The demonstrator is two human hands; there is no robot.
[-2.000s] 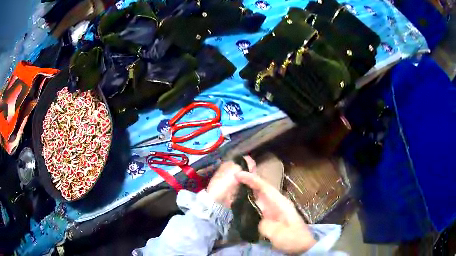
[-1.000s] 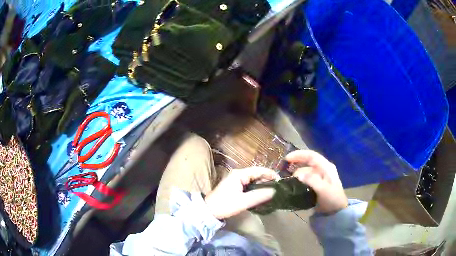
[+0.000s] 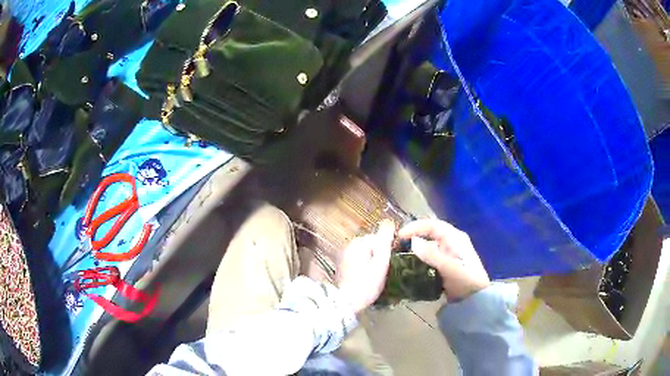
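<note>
A dark green velvet-like pouch (image 3: pixel 413 279) hangs between my hands above the lap. My left hand (image 3: pixel 366 266) pinches its upper edge from the left, fingertips up. My right hand (image 3: pixel 449 257) holds the same edge from the right, with thumb and fingers close to the left fingertips. What the fingertips pinch at the edge is too small to tell. Just behind the hands is a brown block with fine gold-tan strands (image 3: pixel 345 209), beside the knee.
Stacked green pouches (image 3: pixel 250 73) lie on the blue cloth, with loose dark pouches (image 3: pixel 51 132) further left. Red-handled scissors (image 3: pixel 117 220), smaller red snips (image 3: pixel 97 277) and a red strap (image 3: pixel 131 301) lie near the edge. A blue bin (image 3: pixel 558 110) and cardboard box (image 3: pixel 588 301) stand right.
The view has swung right and down from the table to the lap. Since a second ago, my hands have come closer together, and the pouch now hangs lower from its pinched edge.
</note>
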